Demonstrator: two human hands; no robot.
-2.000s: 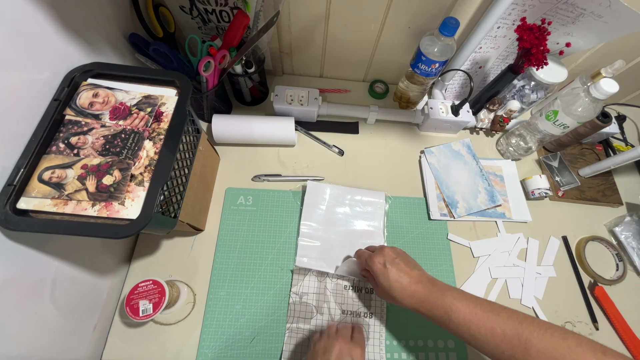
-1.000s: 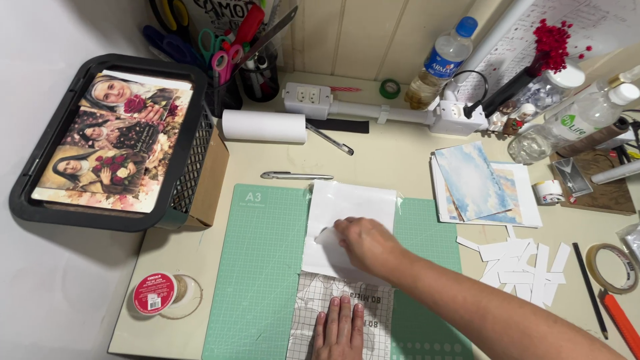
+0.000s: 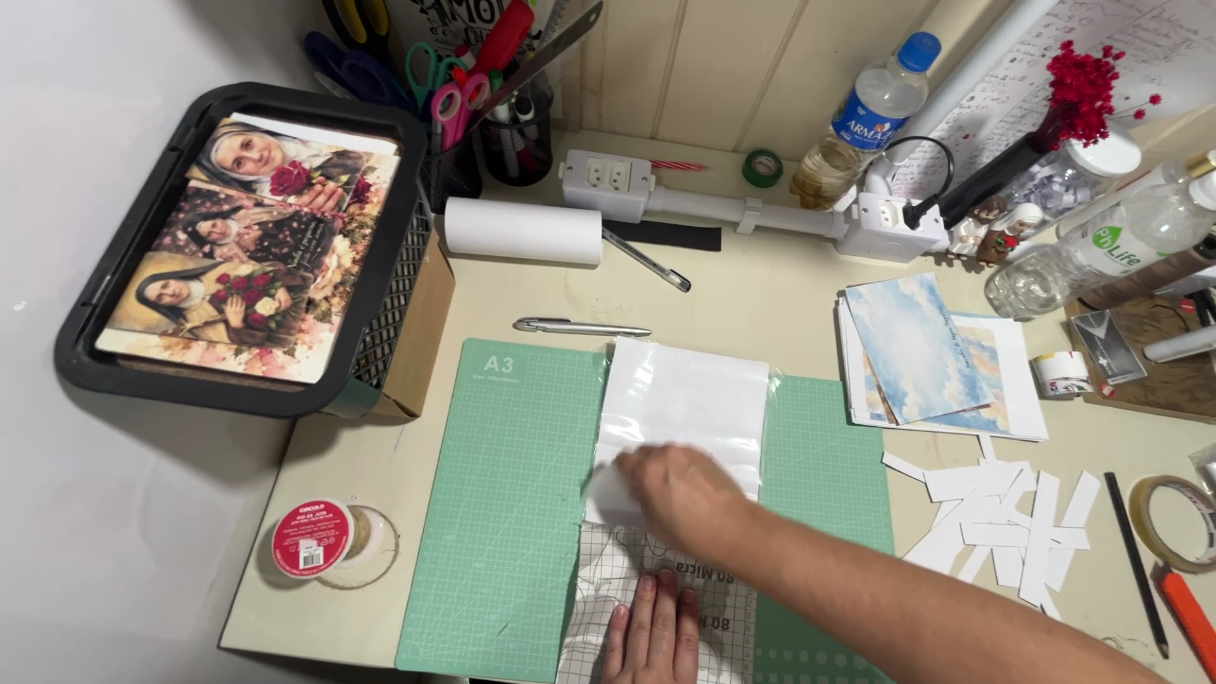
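A white sheet (image 3: pixel 686 399) under clear film lies on the green cutting mat (image 3: pixel 513 494). Its lower part meets printed grid backing paper (image 3: pixel 727 646). My right hand (image 3: pixel 679 494) presses on the sheet's lower left, fingers bent around a small whitish thing (image 3: pixel 613 489) too blurred to name. My left hand (image 3: pixel 654 632) rests flat on the backing paper, fingers extended and holding nothing.
A silver pen (image 3: pixel 581 327) lies above the mat. At left are a twine spool (image 3: pixel 312 539) and a black basket (image 3: pixel 71 356) of picture cards. Paper strips (image 3: pixel 1026 532), printed cards (image 3: pixel 917 347), a black pencil (image 3: pixel 1137 565) and a tape roll (image 3: pixel 1173 522) lie at right.
My right hand has moved down the white sheet toward its lower left since one second ago. My left hand, blurred two seconds ago, now rests flat on the backing paper.
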